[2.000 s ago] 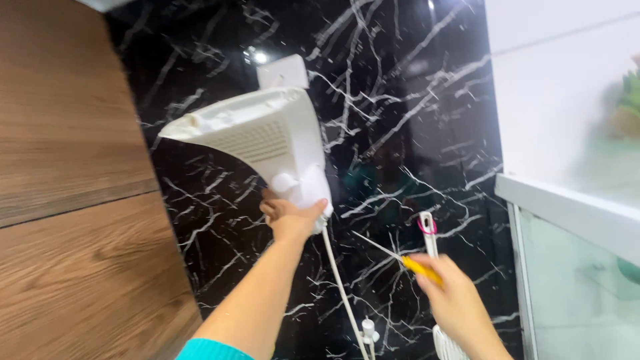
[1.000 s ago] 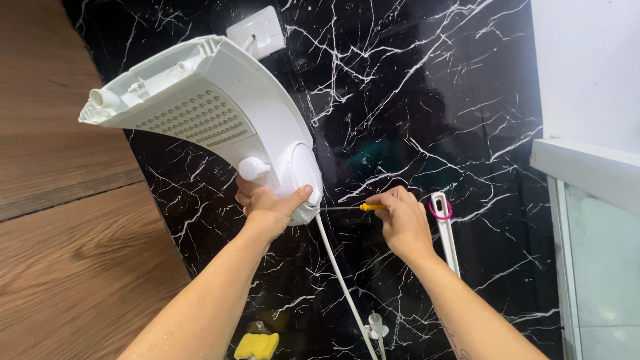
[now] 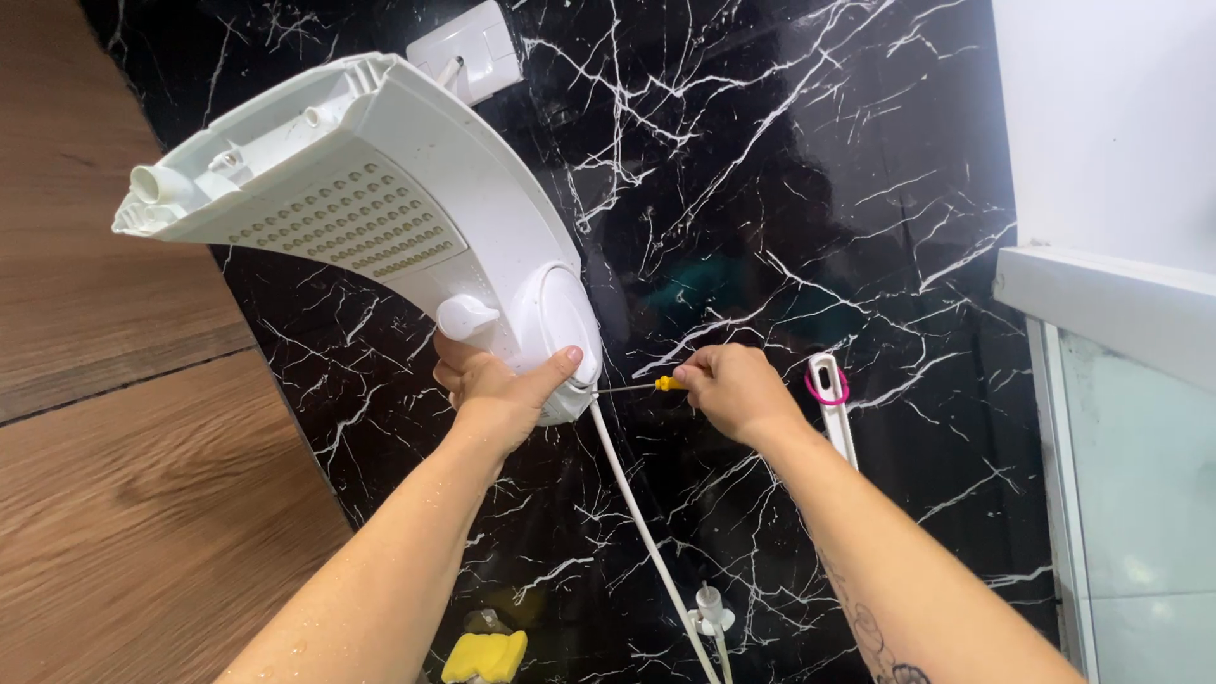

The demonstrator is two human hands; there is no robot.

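A white plastic electric shower head (image 3: 475,218) with rows of spray nozzles is on the black marbled wall. My left hand (image 3: 489,389) grips its lower end, thumb on the oval cover (image 3: 560,318), beside a small round knob (image 3: 465,316). My right hand (image 3: 741,389) holds a thin screwdriver (image 3: 632,388) by its yellow handle, which is mostly hidden in the fingers. The screwdriver's tip meets the edge of the shower's lower end, close to where a white hose (image 3: 646,532) comes out. Whether the tip sits in a screw or a seam cannot be told.
A white electrical plate (image 3: 472,52) is behind the shower's upper edge. To the right are a white handle with a pink band (image 3: 828,380) and a glass screen's white frame (image 3: 1121,299). Low down are a yellow sponge (image 3: 484,655) and a white holder (image 3: 711,613). Wood-look panelling (image 3: 142,456) is at left.
My right hand has brought the screwdriver leftward to the shower's lower end, where its tip was apart from it two seconds ago. My left hand keeps its hold. The view has come closer.
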